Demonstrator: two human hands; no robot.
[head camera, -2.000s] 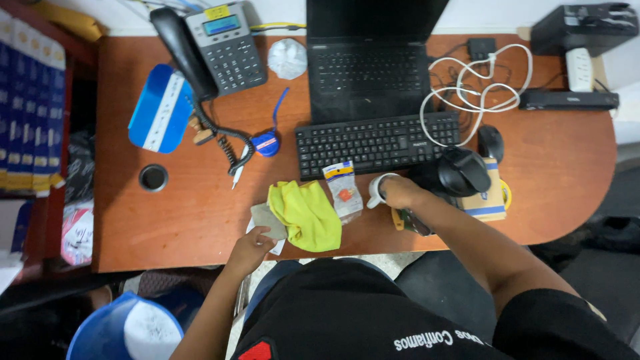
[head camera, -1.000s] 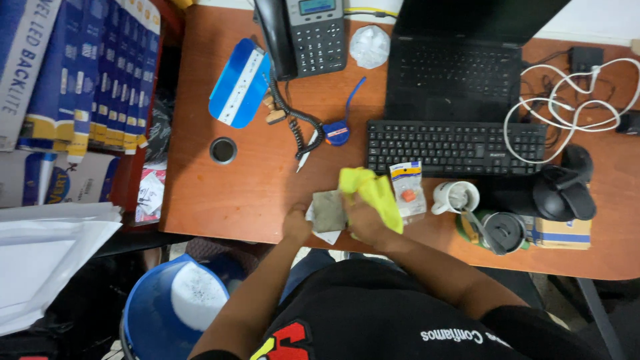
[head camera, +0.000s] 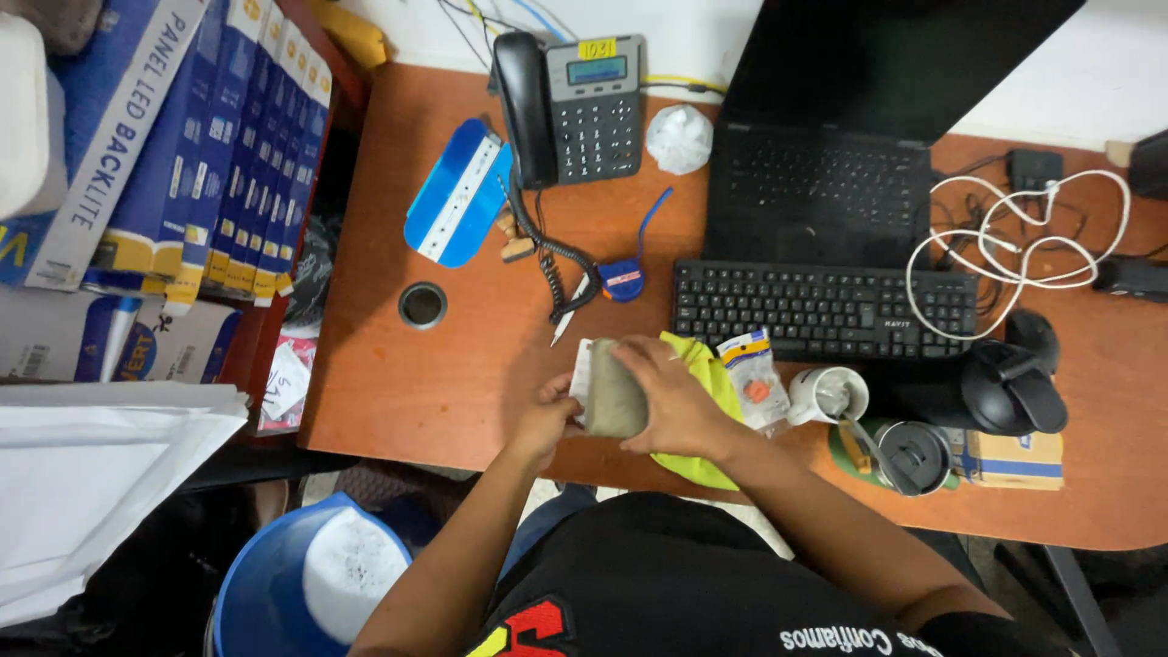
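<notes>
Near the desk's front edge my right hand (head camera: 673, 394) grips a grey-green, flat, rounded item (head camera: 616, 392), perhaps a pouch or a wallet, tilted up. At its left side my left hand (head camera: 547, 415) pinches a white paper (head camera: 581, 379) that lies against it. A yellow-green cloth (head camera: 712, 370) lies on the desk, partly under my right hand and forearm. Just right of the cloth is a small clear plastic packet (head camera: 757, 388) with an orange piece inside. A white mug (head camera: 826, 394) with a spoon in it stands farther right.
Behind my hands are a keyboard (head camera: 821, 310), a laptop (head camera: 817, 192), a desk phone (head camera: 593, 119), a blue tape measure (head camera: 623, 278) and a white pen (head camera: 570, 310). A dark tumbler (head camera: 999, 388) and a lidded container (head camera: 912, 456) stand right. A blue bucket (head camera: 274, 566) sits below, left.
My right hand has left the mug, moved the yellow-green cloth, then let it go and taken hold of the grey-green item. My left hand stays beside that item.
</notes>
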